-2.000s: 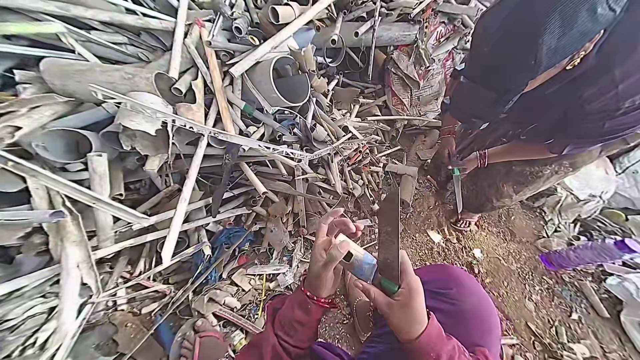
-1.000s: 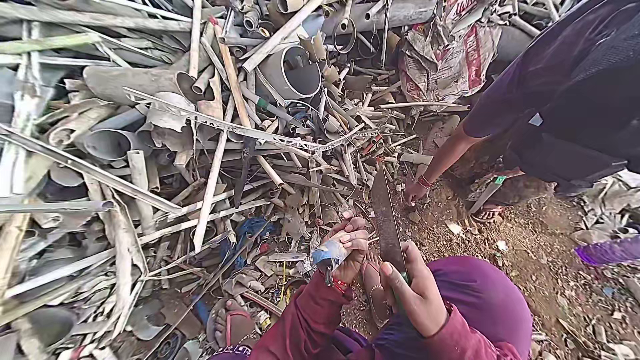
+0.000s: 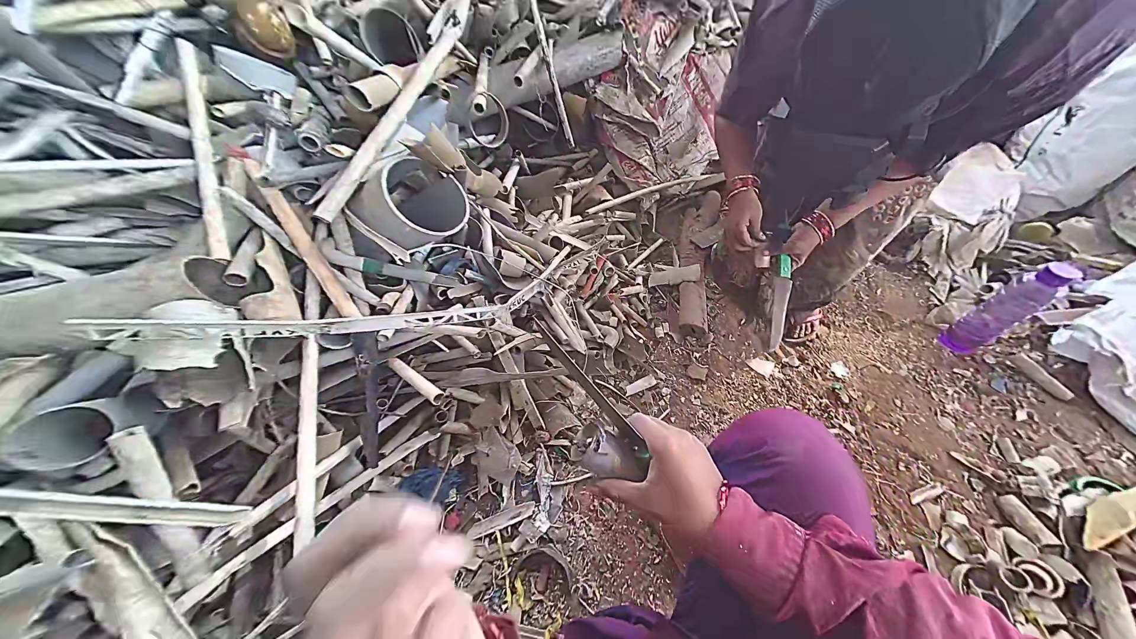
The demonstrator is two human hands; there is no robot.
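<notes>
My right hand (image 3: 670,484) grips the green handle of a long flat metal blade (image 3: 595,395), which points up and left over the scrap heap. Against the handle, the same hand also holds a small greyish rounded piece (image 3: 608,453), blurred at its edge. At the lower left, my left hand (image 3: 382,568) is strongly blurred, apart from the right hand and low over the heap; its fingers look curled, and whether anything is in them cannot be told.
A heap of plastic pipe scraps (image 3: 417,200) fills the left. At the upper right a co-worker's hands (image 3: 803,238) are by a green-handled knife (image 3: 779,297). A purple plastic bottle (image 3: 1007,306) lies on bare soil; a printed sack (image 3: 657,124) stands behind.
My left hand has moved away from the blade to the left. The small piece, in my left hand earlier, is now at my right hand. The co-worker's reaching arm has drawn back.
</notes>
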